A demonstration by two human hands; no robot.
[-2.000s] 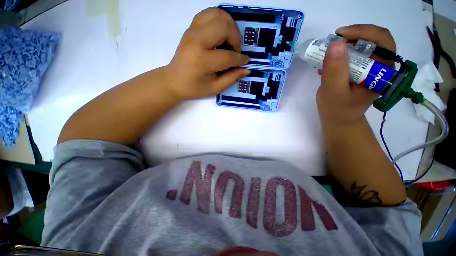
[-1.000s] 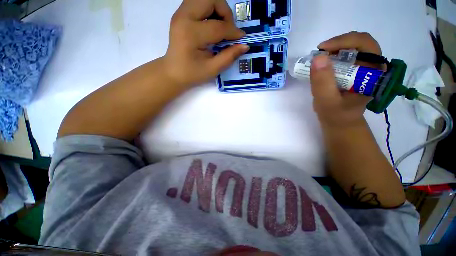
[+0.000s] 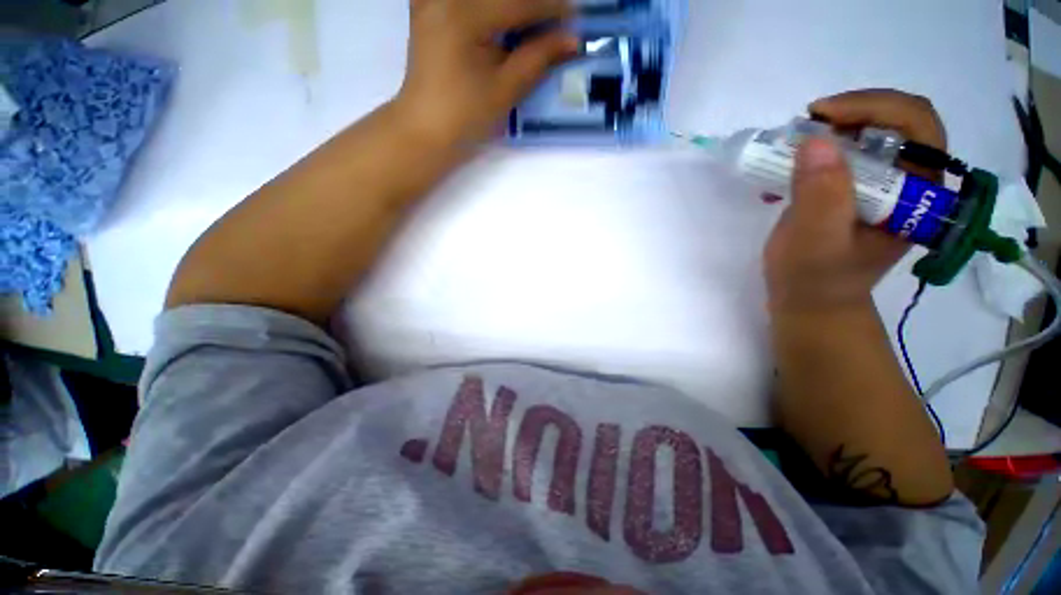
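Note:
My left hand (image 3: 483, 58) grips the left side of a blue device housing (image 3: 599, 87) at the top of the picture. The housing is blurred, and its upper part is cut off by the picture's edge. My right hand (image 3: 832, 209) is wrapped around a glue syringe (image 3: 855, 180) with a white label and blue band. Its pale green needle (image 3: 695, 141) points left, near the housing's lower right corner; whether it touches cannot be told. The green adapter (image 3: 966, 229) is at the syringe's rear.
White paper (image 3: 524, 267) covers the bench. A clear bag of small blue parts (image 3: 87, 128) lies at the left, with loose parts below it. A crumpled white tissue (image 3: 1008, 279) lies at the right, behind an air hose (image 3: 1010, 344) and a thin dark cable.
The housing and my left hand have moved up, partly out of the picture. The syringe moved left, then back right. The whole view has shifted slightly.

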